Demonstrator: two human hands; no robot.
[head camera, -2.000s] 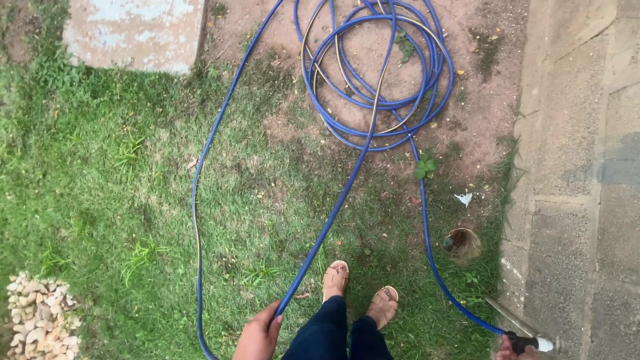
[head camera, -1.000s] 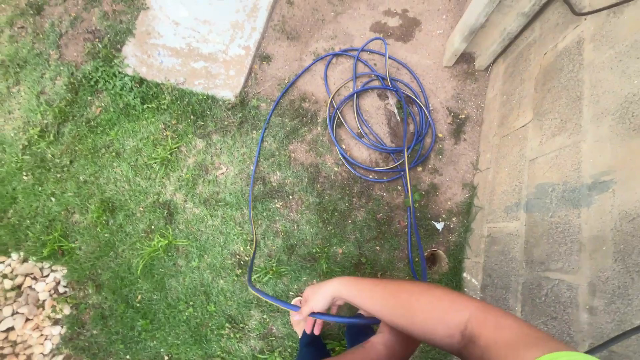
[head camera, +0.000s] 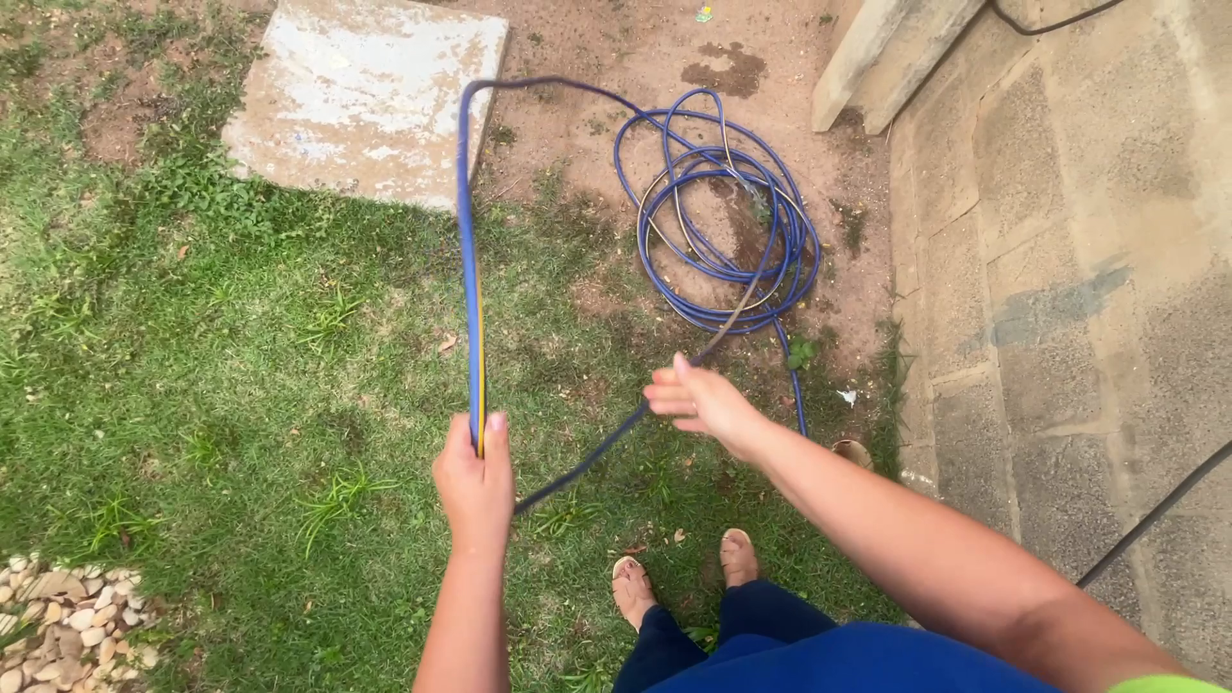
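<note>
A blue garden hose with a yellow stripe (head camera: 469, 260) rises from my left hand (head camera: 474, 481), which is closed around it at the lower left of centre. From there one run bends at the top and crosses to the loose coil (head camera: 808, 231) on the bare soil; another slants from beside the hand up toward the coil. My right hand (head camera: 707, 404) is at that slanting run, fingers apart and thumb up, with no grip on it to be seen. A further length of hose runs down from the coil and passes behind my right forearm.
A concrete slab (head camera: 375, 96) lies at the upper left. Along the right stands a block wall (head camera: 1039, 289) with a concrete post (head camera: 866, 58) and a dark cable (head camera: 1165, 510). Pale stones (head camera: 82, 626) are heaped at the lower left. My sandalled feet (head camera: 633, 589) stand on grass.
My right arm no longer crosses over to the left hand; the two hands are now apart. The left-side hose has lifted and now passes over the slab's edge.
</note>
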